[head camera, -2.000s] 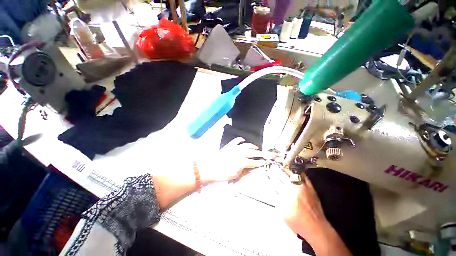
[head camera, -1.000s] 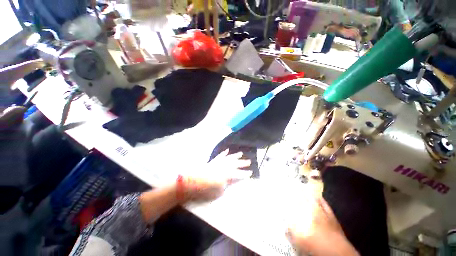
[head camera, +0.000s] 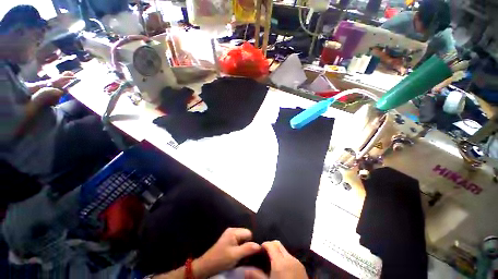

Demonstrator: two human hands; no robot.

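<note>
A black garment piece [head camera: 297, 174] lies on the white table left of the needle area and hangs over the front edge. My left hand [head camera: 232, 252] and my right hand [head camera: 284, 262] are close together at the bottom, both pinching its near end. The cream HIKARI sewing machine [head camera: 431, 158] stands at the right; no cloth shows under its presser foot [head camera: 365, 169]. The right stack of black cut pieces [head camera: 394, 218] lies in front of the machine arm. The left stack [head camera: 229, 106] lies beside the neighbouring machine.
A blue lamp stick [head camera: 312, 113] on a white gooseneck hangs over the cloth. A green cone [head camera: 415, 83] slants above the machine head. The neighbouring machine [head camera: 146, 62], a red plastic bag [head camera: 244, 60] and a blue crate [head camera: 117, 190] are at left. One person [head camera: 33, 109] sits far left, another [head camera: 437, 32] upper right.
My hands have moved from the table beside the needle to the front edge and come together on the cloth. The black piece now extends towards me. The view has swung left, showing people.
</note>
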